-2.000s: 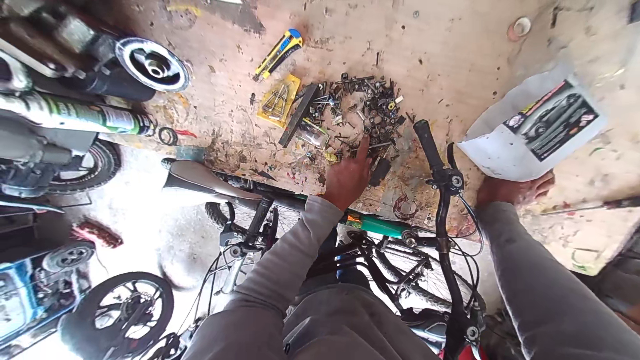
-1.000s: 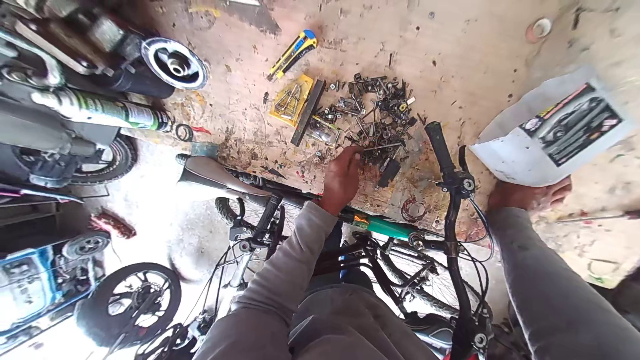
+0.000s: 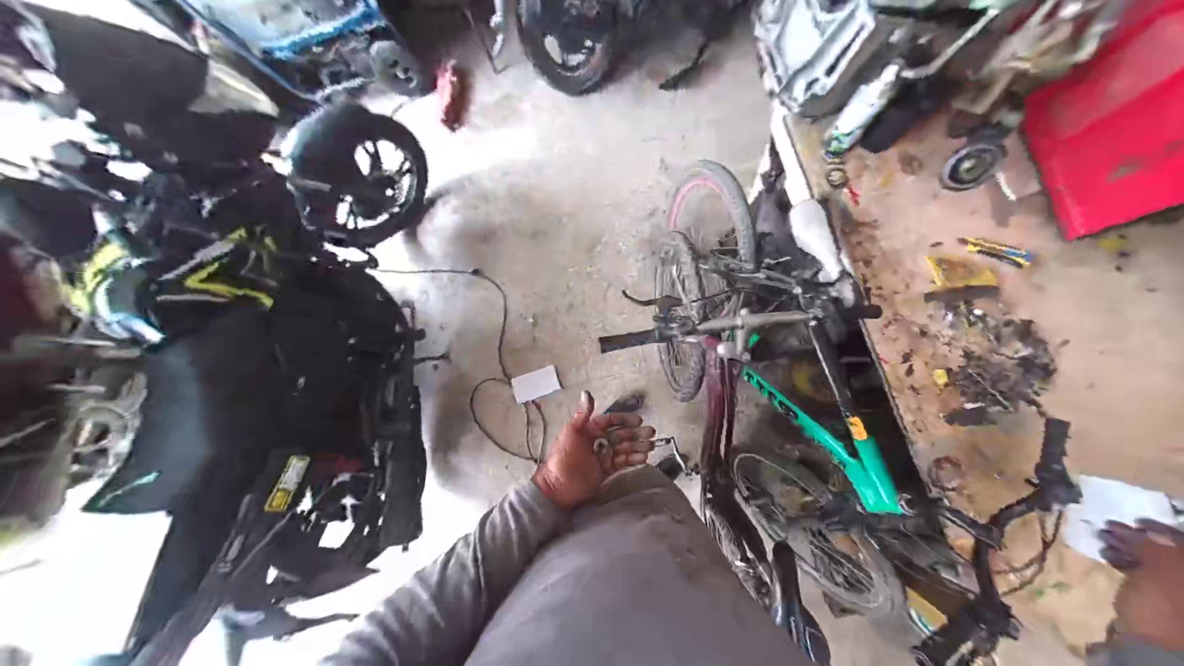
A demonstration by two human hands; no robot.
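My left hand (image 3: pixel 592 453) is palm up in front of my body, its fingers spread, and a small round metal piece (image 3: pixel 602 447), like a nut or washer, lies in the palm. At the right edge my right hand (image 3: pixel 1145 560) rests at a white sheet (image 3: pixel 1115 513) on the wooden bench; blur hides its grip. A heap of small metal parts (image 3: pixel 999 370) lies on the bench, with a yellow packet (image 3: pixel 962 274) and a blue and yellow utility knife (image 3: pixel 997 251) beyond it.
Bicycles stand between me and the bench, one with a green frame (image 3: pixel 823 435), and black handlebars (image 3: pixel 994 546) reach over the bench edge. A dark motorcycle (image 3: pixel 268 398) fills the left. A cable with a white block (image 3: pixel 536 384) lies on the floor. A red panel (image 3: pixel 1110 129) is at top right.
My left hand has left the heap of small parts on the bench and is now palm up before my body, a small round piece showing in it. The view has swung far left.
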